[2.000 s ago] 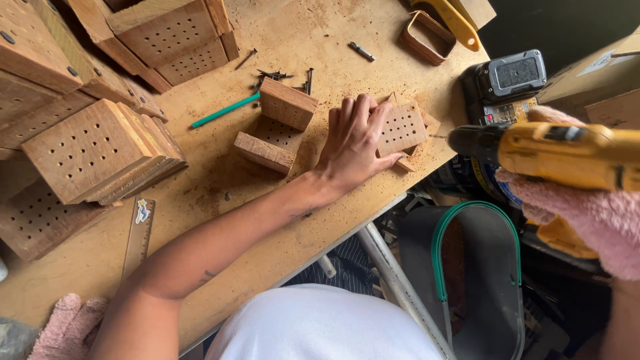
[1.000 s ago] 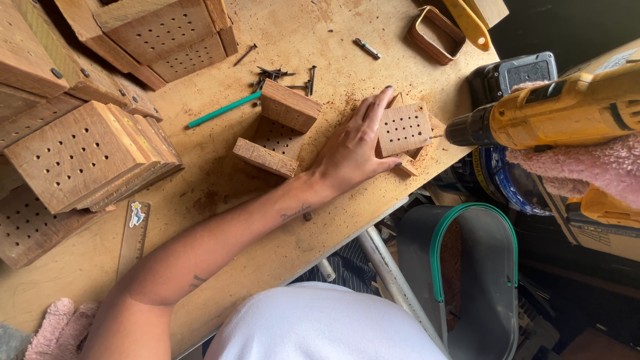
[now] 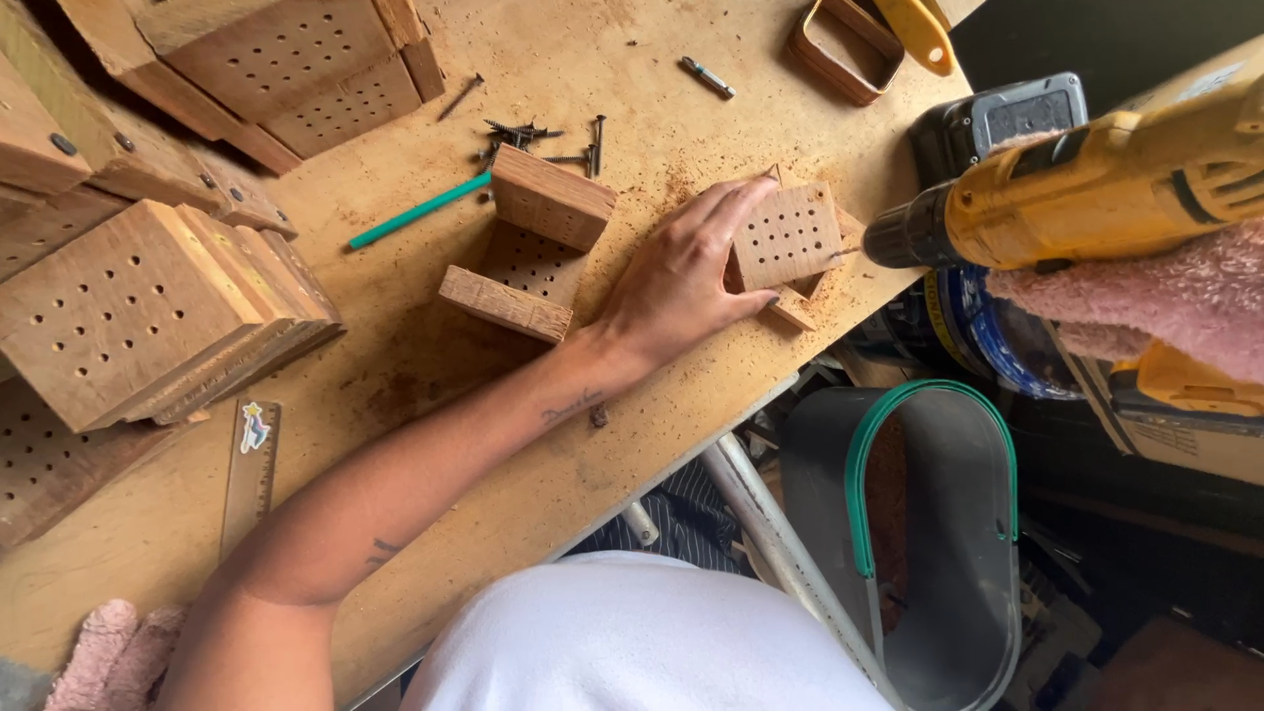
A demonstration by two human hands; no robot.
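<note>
My bare left hand (image 3: pixel 691 262) grips a small wooden block with rows of drilled holes (image 3: pixel 790 237), held down over other wood pieces near the table edge. My right hand (image 3: pixel 1145 296), in a fluffy pink glove, holds a yellow cordless drill (image 3: pixel 1076 188). The drill's thin bit meets or nearly meets the block's right edge, near its lower right corner; contact is hard to tell. Left of my left hand stands a U-shaped wooden piece with a drilled base (image 3: pixel 533 257). Dark screws (image 3: pixel 518 133) and a green pencil-like stick (image 3: pixel 420 210) lie behind and beside it.
Stacked drilled wooden blocks (image 3: pixel 128 316) fill the left side, with a ruler (image 3: pixel 252 474) below them. A driver bit (image 3: pixel 709 77) and an open rectangular wooden frame (image 3: pixel 847 49) lie at the back. A black battery (image 3: pixel 1027 114) and a grey loop with green edging (image 3: pixel 928 513) are at the right.
The drill has come leftward to the block's right side since two seconds ago. My left hand stays on the block.
</note>
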